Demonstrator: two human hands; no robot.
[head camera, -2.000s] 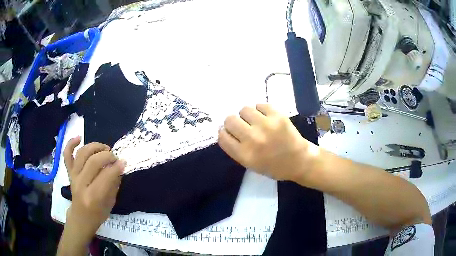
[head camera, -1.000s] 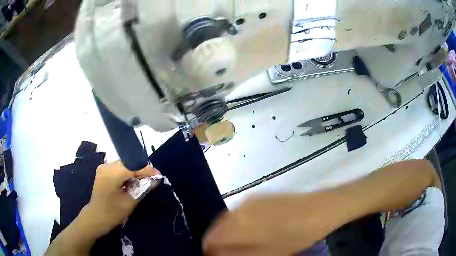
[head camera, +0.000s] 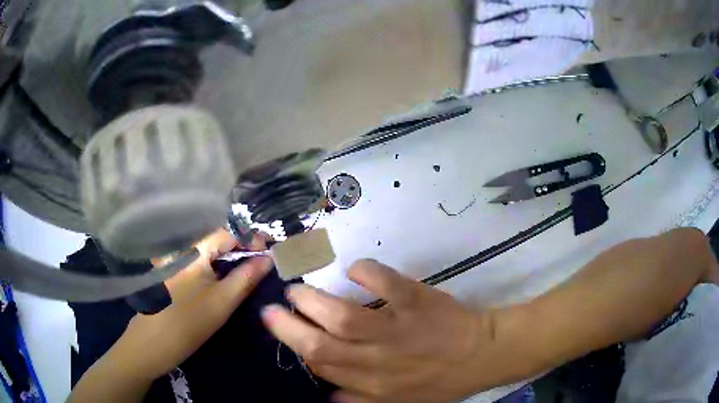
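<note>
The black cloth with a patterned lace strip lies under both hands at the lower left. My left hand pinches the cloth edge beside the needle area, partly hidden behind the machine head. My right hand rests on the cloth with fingers spread, below the beige block. The machine head fills the top of the view, with its ribbed dial large at left. The presser foot is only partly seen by the left fingertips.
Thread snips and a black scrap lie on the white bed at right. Black tweezers and a round metal bobbin lie behind the block. A blue basket rim shows at the far left.
The view has moved closer to the machine head. My left hand has brought the cloth edge to the needle area. My right hand has moved up beside the block, fingers spread.
</note>
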